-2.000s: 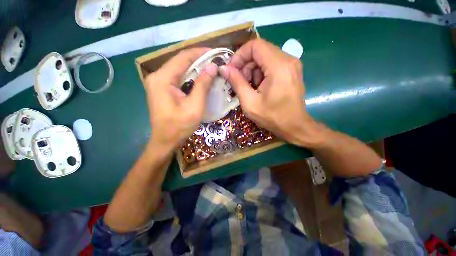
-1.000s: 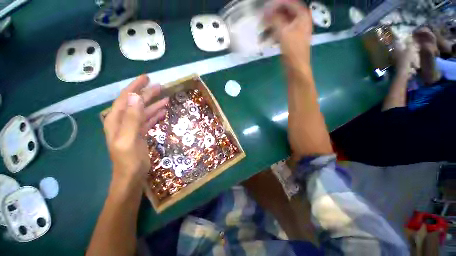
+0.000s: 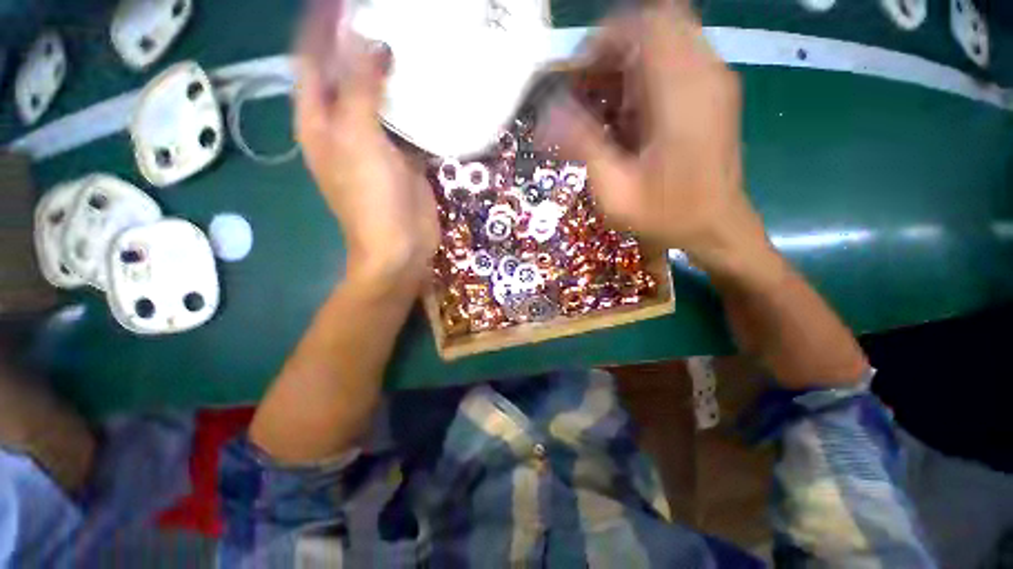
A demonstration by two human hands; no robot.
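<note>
A white housing (image 3: 455,78) is held over the back of the parts box, overexposed and cut off by the top edge. My left hand (image 3: 361,145) grips its left side. My right hand (image 3: 667,145) is blurred, right of the housing over the box's right side, fingers curled; whether it holds a small piece cannot be told. The tan parts box (image 3: 555,337) holds a loose heap of copper inserts (image 3: 589,278) and silver-looking ring-shaped inserts (image 3: 517,276).
Overlapping housings (image 3: 163,278) lie at left, with another housing (image 3: 178,125) behind them. A thin ring (image 3: 237,128) and a white disc (image 3: 231,237) lie left of the box. A pale strip (image 3: 778,47) crosses the green bench (image 3: 855,167). Another person's arm (image 3: 44,417) shows at lower left.
Since one second ago, my right hand has come back from the far bench to the box. My left hand, empty then, now grips a housing. The view has turned left.
</note>
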